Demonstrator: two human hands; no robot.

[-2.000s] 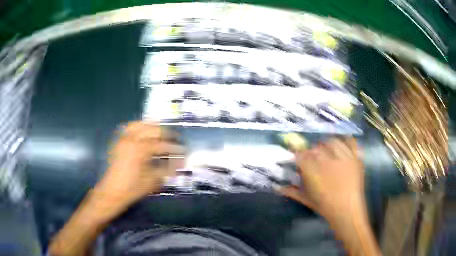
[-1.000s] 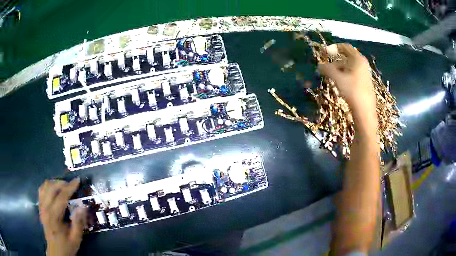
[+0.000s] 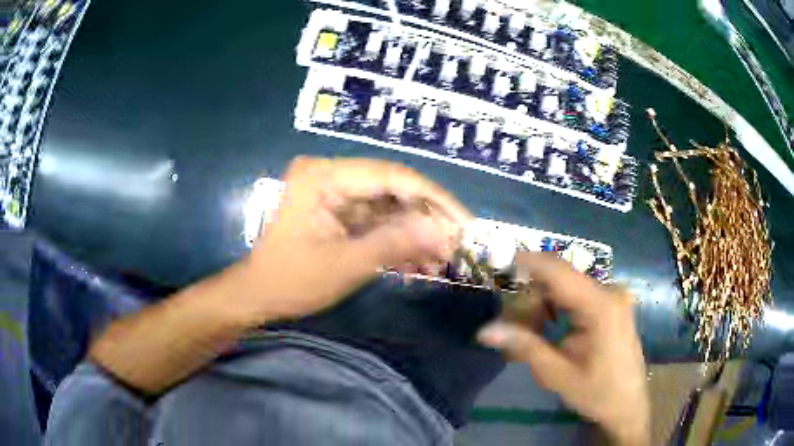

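A white housing with a circuit board lies nearest me, mostly hidden behind my hands. My left hand is over its middle, with the fingers curled around blurred brown-copper pieces that look like contact strips; their tips point toward my right hand. My right hand is at the housing's right part, thumb and index finger apart, with a blurred brownish patch between them; I cannot tell if it holds anything. The pile of copper contact strips lies at the right.
Several more white housings with boards lie in parallel behind, the closest one just beyond my hands. A pale worn rail borders the dark top, with green beyond it. A gridded light stack stands at far left. Cardboard is at lower right.
My right hand has moved from the copper pile to the near housing. My left hand has moved from the housing's left end to its middle, close to my right hand. The camera view has turned.
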